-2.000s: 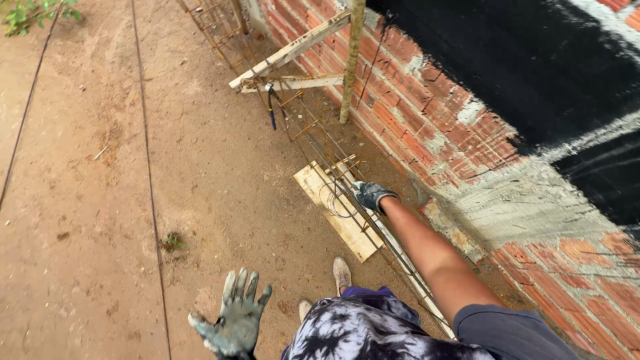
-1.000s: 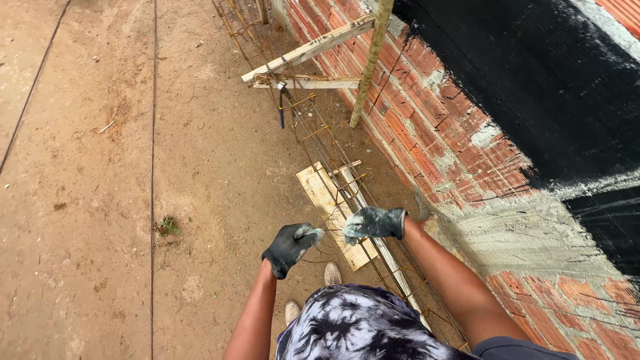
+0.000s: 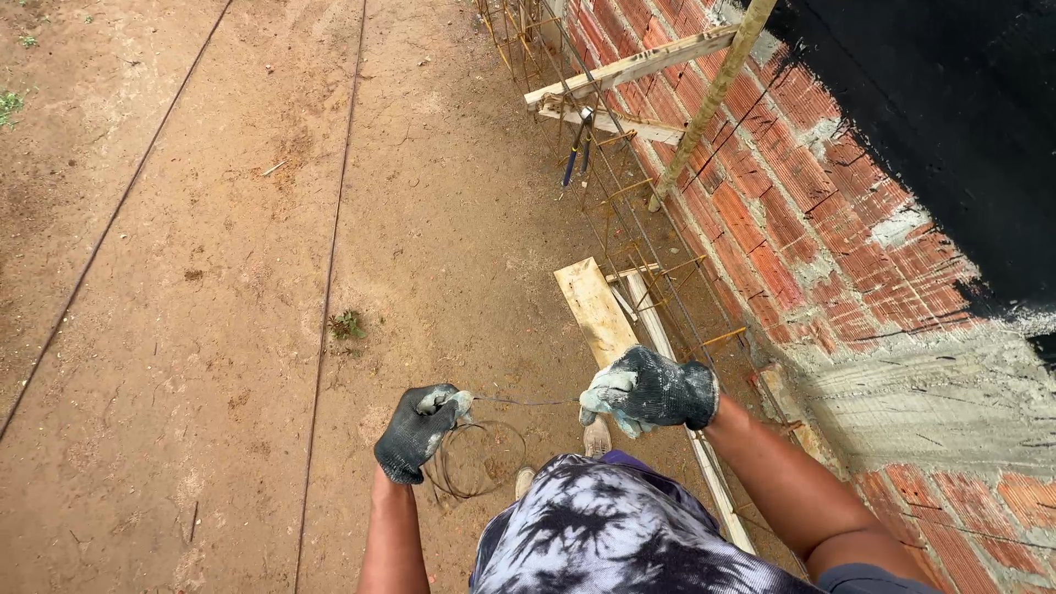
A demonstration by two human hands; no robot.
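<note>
Both hands wear dark, dusty work gloves. My left hand pinches thin wire, and a loose coil of wire hangs just below and beside it. My right hand is closed on the other end of a short wire stretch that runs between the two hands. Beyond my right hand stands a long rebar cage with rusty stirrups. Pincers with dark blue handles hang on the cage near the wooden braces. A flat board lies beside the cage, partly behind my right hand.
A brick wall with black coating and rough concrete runs along the right. A round wooden pole and wooden braces stand at the cage. Two long thin bars or lines cross the dirt ground on the left.
My left hand, open and apart two seconds ago, has come up near my right hand and now grips wire. Since one second ago the hands have drawn apart, with wire between them.
</note>
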